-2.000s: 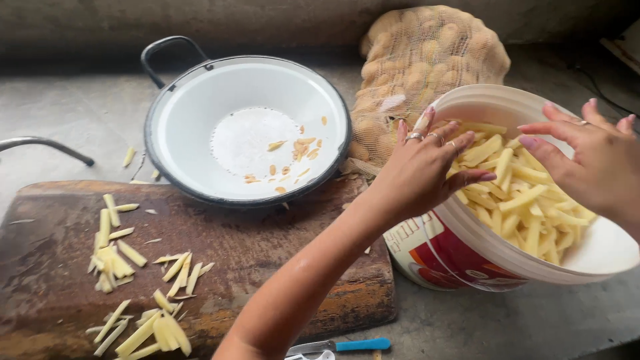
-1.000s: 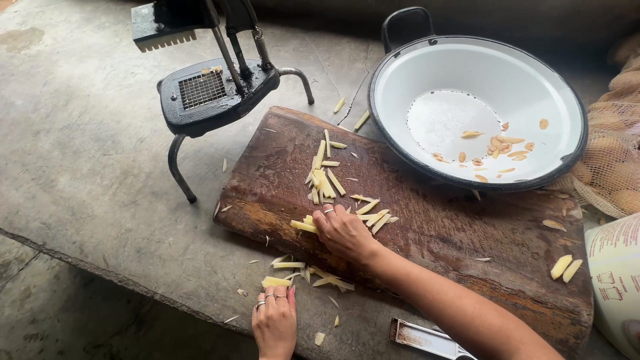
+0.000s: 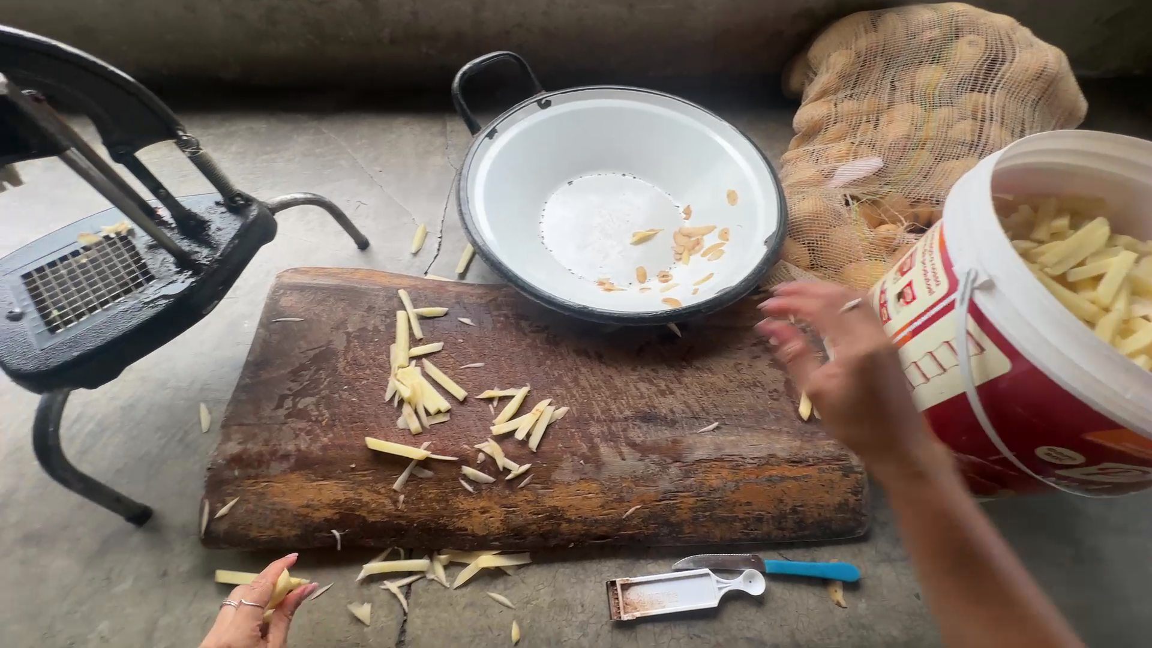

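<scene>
My left hand (image 3: 256, 605), at the bottom left, pinches a few raw potato sticks (image 3: 236, 577) just off the near edge of a wooden board (image 3: 630, 387). My right hand (image 3: 832, 360) is over the board's right end, fingers spread, nothing visible in it, beside a plastic bucket (image 3: 981, 396) of cut potato sticks (image 3: 1093, 270). Loose potato sticks (image 3: 418, 387) lie scattered on the board, with more on the grey surface in front of it. A white enamel basin (image 3: 603, 216) with a dark rim holds brownish potato scraps (image 3: 693, 245) and overlaps the board's far edge.
A black-framed potato cutter (image 3: 135, 270) with a metal grid stands at the left. A mesh sack of potatoes (image 3: 927, 117) lies at the back right. A blue-handled knife (image 3: 805, 569) and a white peeler-like tool (image 3: 670, 594) lie before the board.
My right hand has left the potato sticks on the board and moved right toward the bucket. My left hand remains near the front edge with potato sticks. The view has swung right since one second ago.
</scene>
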